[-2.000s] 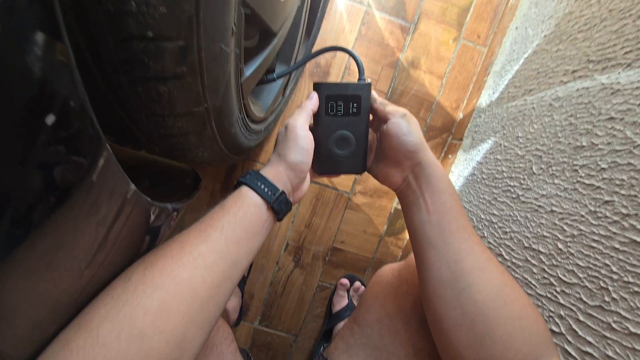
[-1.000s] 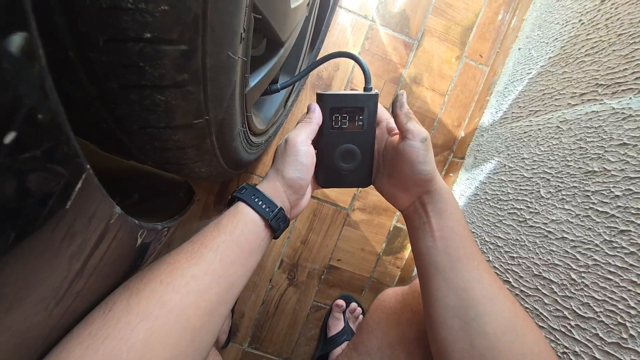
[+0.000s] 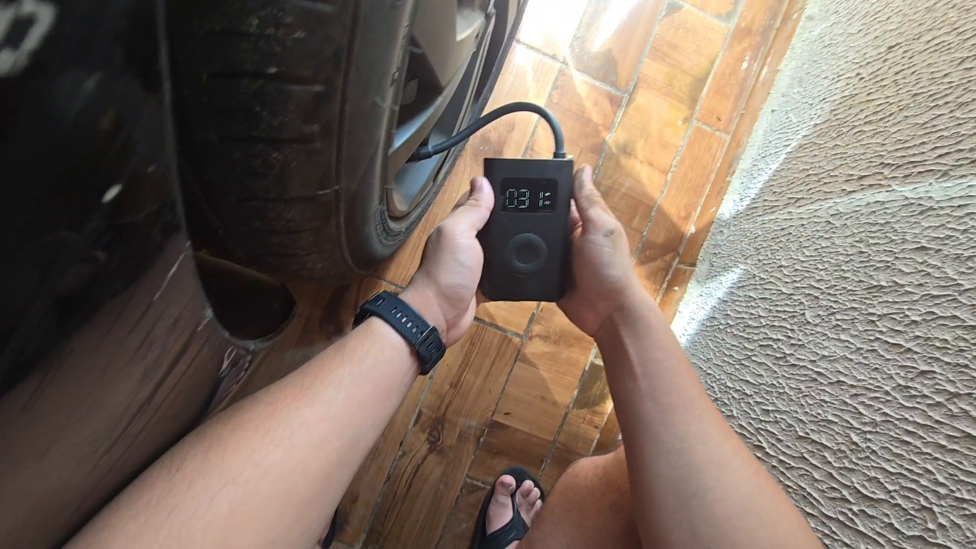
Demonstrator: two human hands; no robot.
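Between both hands stands a black portable electric air pump (image 3: 526, 267), its lit display and round button pad facing me. My left hand (image 3: 454, 259) grips its left side, thumb along the edge by the display. My right hand (image 3: 598, 244) holds the right side, its fingers partly hidden behind the pump. A short black air hose (image 3: 507, 110) arches from the pump's top to the wheel rim (image 3: 438, 53), where its end sits among the spokes; the valve itself is hidden. The rubber tire (image 3: 290, 137) is left of the pump.
Dark car bodywork (image 3: 84, 290) fills the left side, close to my left forearm. A rough textured wall (image 3: 854, 305) runs along the right. Below lies a wood-look tiled floor (image 3: 457, 412), with my foot in a black flip-flop (image 3: 512, 511).
Two seconds ago the fingers of my right hand lay closer against the pump's side; one second ago they stood more apart from it. The hose has stayed at the wheel.
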